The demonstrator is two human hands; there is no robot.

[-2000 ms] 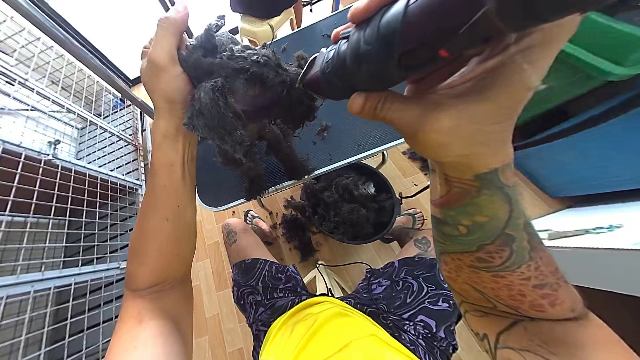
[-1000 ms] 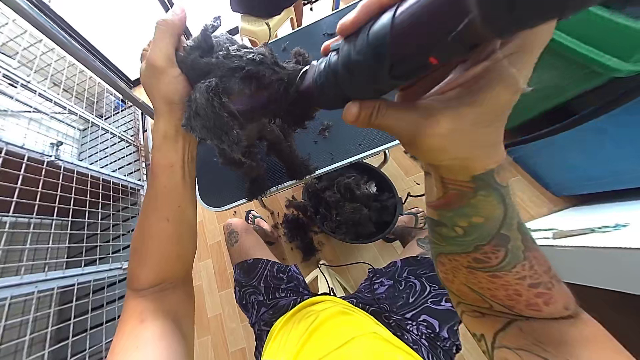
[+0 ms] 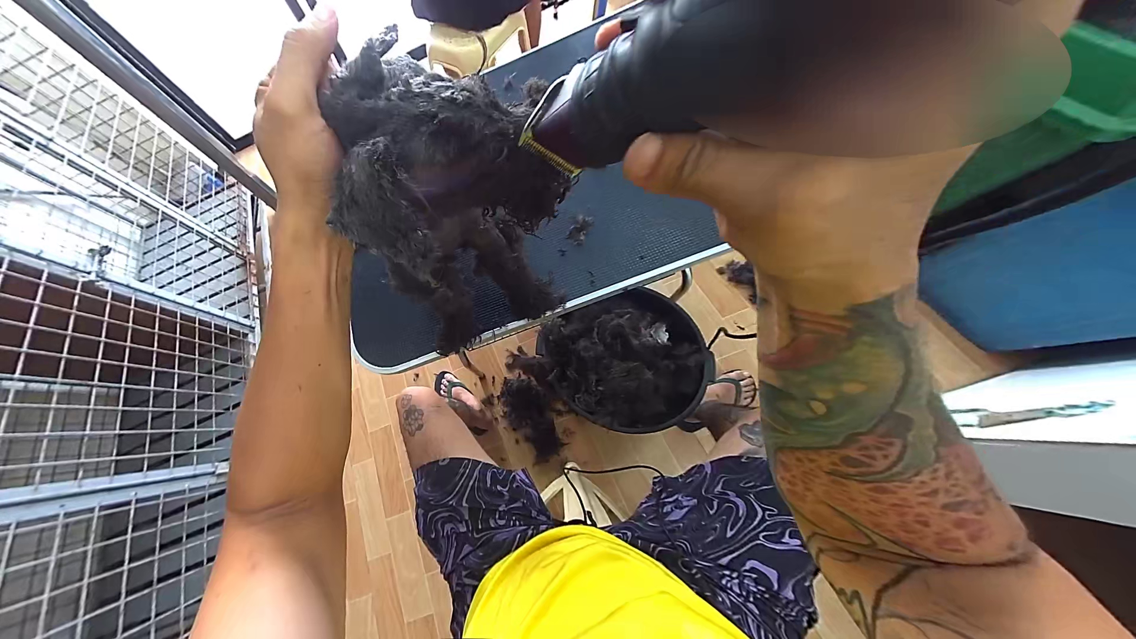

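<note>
A small black curly-coated dog (image 3: 444, 169) stands on a dark grooming table (image 3: 612, 222) with a metal edge. My left hand (image 3: 300, 115) holds it at its left end in the view; the fingers are partly hidden behind the fur. My right hand (image 3: 772, 186) grips black electric hair clippers (image 3: 621, 102), with the toothed blade close against the fur at the dog's right end. Whether the blade touches the skin cannot be told. Loose tufts of hair (image 3: 579, 229) lie on the tabletop.
A black tub (image 3: 706, 390) full of cut fur stands on the wood-look floor between my feet, with more fur beside it. Wire cages (image 3: 124, 355) line the left. A green plastic container (image 3: 1096, 80) and a blue surface (image 3: 1038, 257) are at the right. A cord runs across the floor.
My right hand has drawn the clippers a little back from the fur they were pressed into one second ago, so the blade shows again. My left hand keeps its place on the dog.
</note>
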